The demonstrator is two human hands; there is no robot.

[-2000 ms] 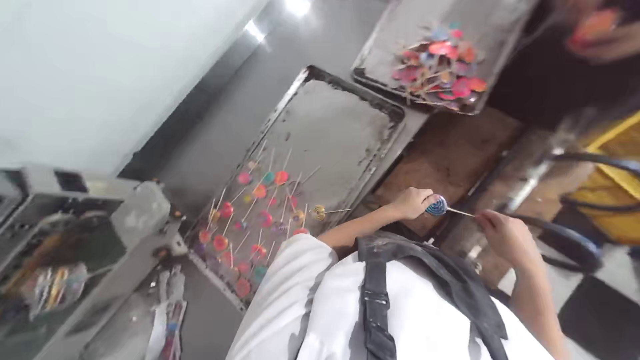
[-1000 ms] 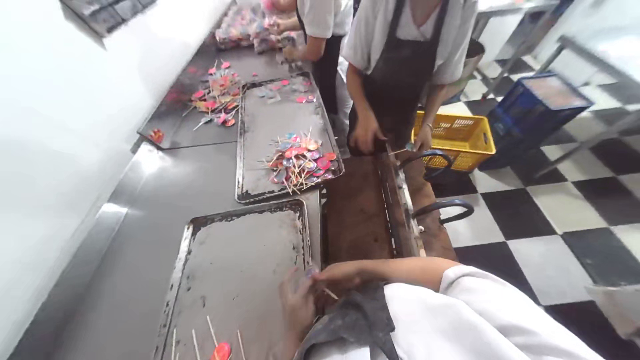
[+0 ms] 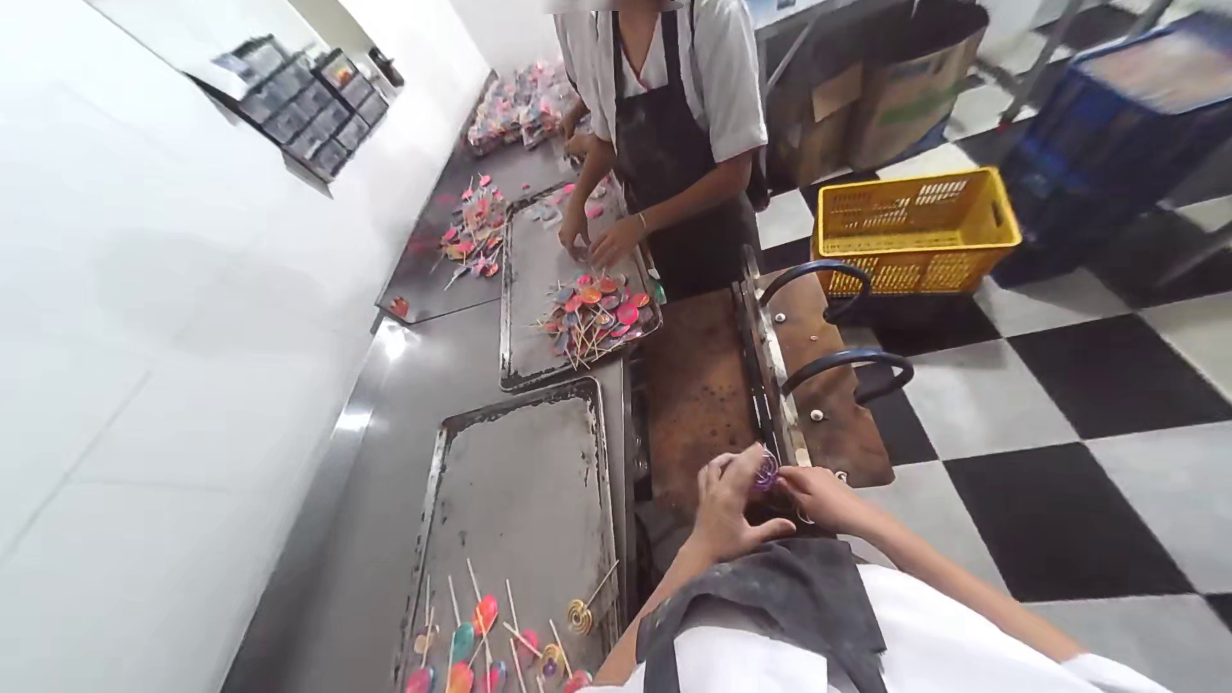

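Observation:
Close in front of my apron, my left hand [image 3: 729,505] rests its fingertips against the side of a purple swirl lollipop [image 3: 766,469], thumb spread below. My right hand [image 3: 813,494] pinches the same lollipop low at its right side; its stick is mostly hidden by the fingers. To the left lies a metal baking tray [image 3: 525,491], with several colourful lollipops [image 3: 486,614] on sticks at its near end. One gold and brown spiral lollipop [image 3: 579,617] lies by that tray's right edge.
A second tray [image 3: 529,327] holds piled lollipops [image 3: 597,316]; a co-worker's hands [image 3: 599,241] are over it. Curved dark handles [image 3: 847,361] stick up from a brown metal plate [image 3: 833,414] on my right. A yellow crate [image 3: 914,231] sits on the checkered floor.
The view has swung widely. Both hands were at a blue swirl lollipop two seconds ago; now they are at a purple one. The co-worker's hands have moved over the second tray.

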